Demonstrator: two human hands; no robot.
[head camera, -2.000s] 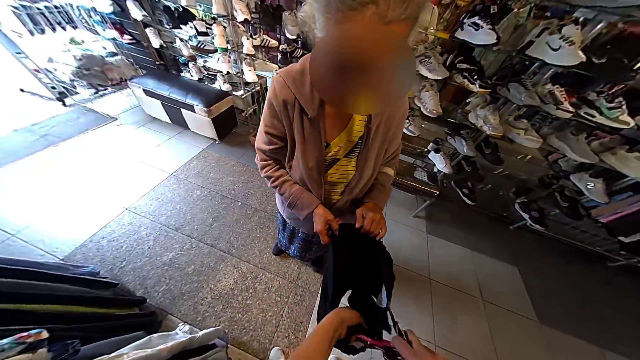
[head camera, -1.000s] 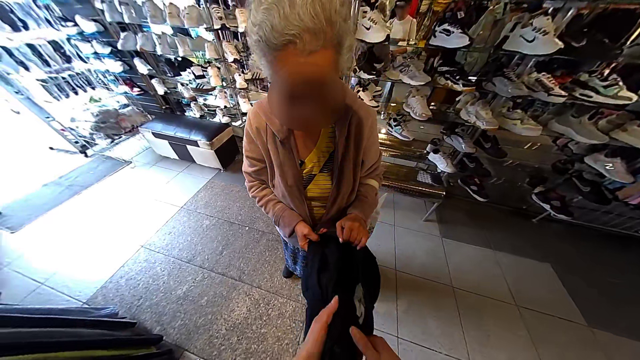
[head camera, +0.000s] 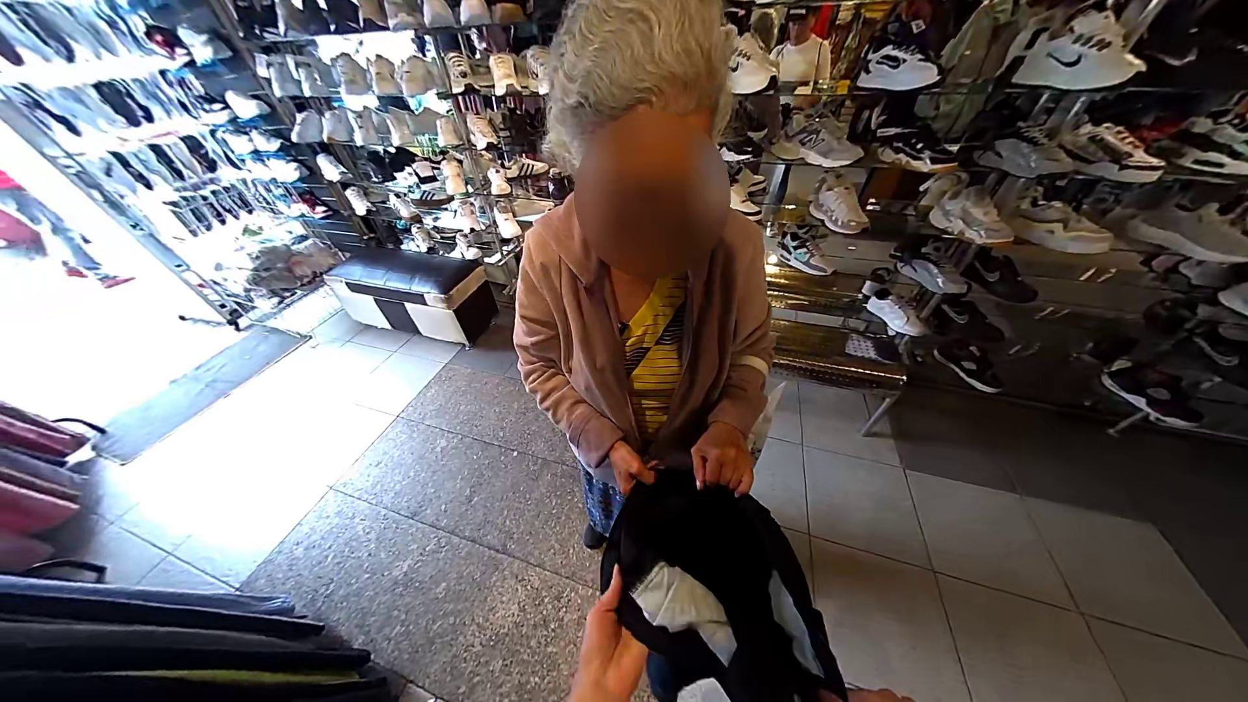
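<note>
A black garment with white panels (head camera: 702, 526) is stretched between a person facing me and my own hands. My left hand (head camera: 612, 643) is at its lower left side, thumb raised along the edge and fingers against the cloth. Only a sliver of my right hand (head camera: 873, 695) shows at the bottom edge, by the garment's lower right; its grip is hidden. The other person (head camera: 648, 341), in a beige hooded jacket over a yellow striped top, pinches the garment's upper edge with both hands.
Glass shelves of sneakers (head camera: 965, 210) line the wall behind and to the right. A black and white padded bench (head camera: 409, 292) stands at the back left near the bright doorway. Folded or hanging clothes (head camera: 175, 639) fill the lower left. A metal bench (head camera: 829, 356) is behind the person.
The garment has been spread wider, and white parts now show that were mostly hidden a second ago. My right hand has moved toward the bottom edge, largely out of view.
</note>
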